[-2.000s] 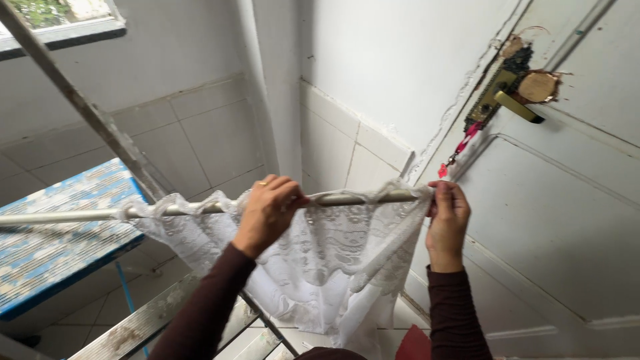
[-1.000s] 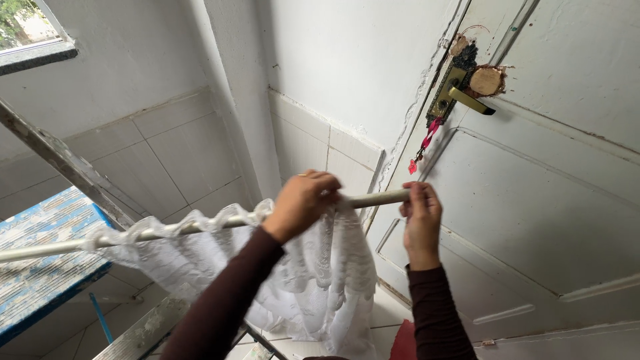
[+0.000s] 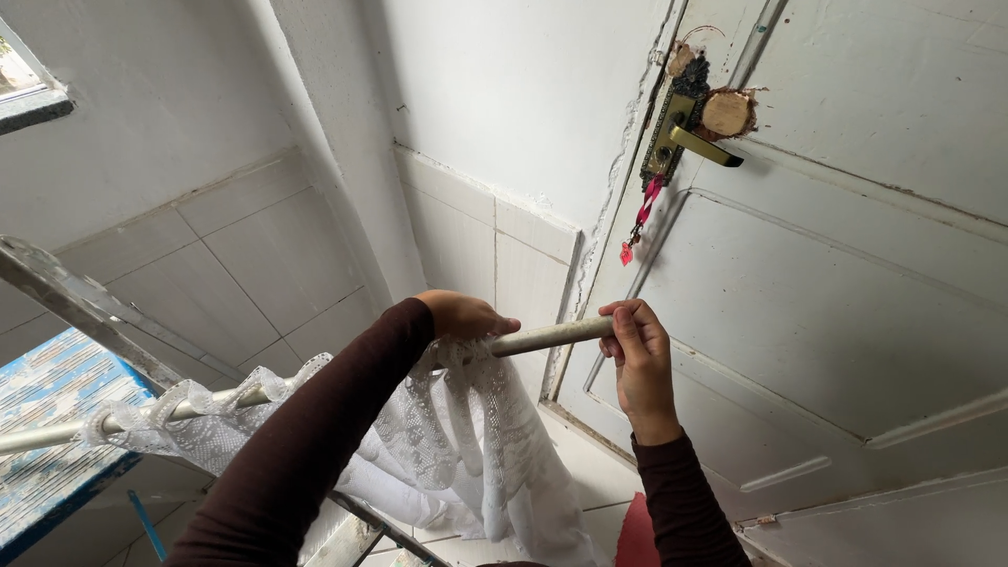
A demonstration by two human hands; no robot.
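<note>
A pale curtain rod (image 3: 551, 336) slants across the view, its right end held between the thumb and fingers of my right hand (image 3: 639, 358). White lace curtain fabric (image 3: 488, 441) is threaded on the rod and hangs in bunched folds below it. My left hand (image 3: 465, 316) grips the gathered top of the lace around the rod, its fingers partly hidden by the hand's back. Between my hands a stretch of rod is bare. Farther left, loose lace ruffles wrap the rod, partly behind my left sleeve.
A white door (image 3: 787, 299) with a brass handle (image 3: 705, 147) and a hanging pink key ribbon (image 3: 649, 201) stands at right. At left are a worn blue-and-white board (image 3: 63, 425) and a metal ladder-like frame (image 3: 87, 315). A windowsill (image 3: 35, 110) is at upper left.
The lace at the rod's right end has been drawn leftward, baring the stretch between my hands. My right hand has moved from the lace-covered end onto the bare rod end.
</note>
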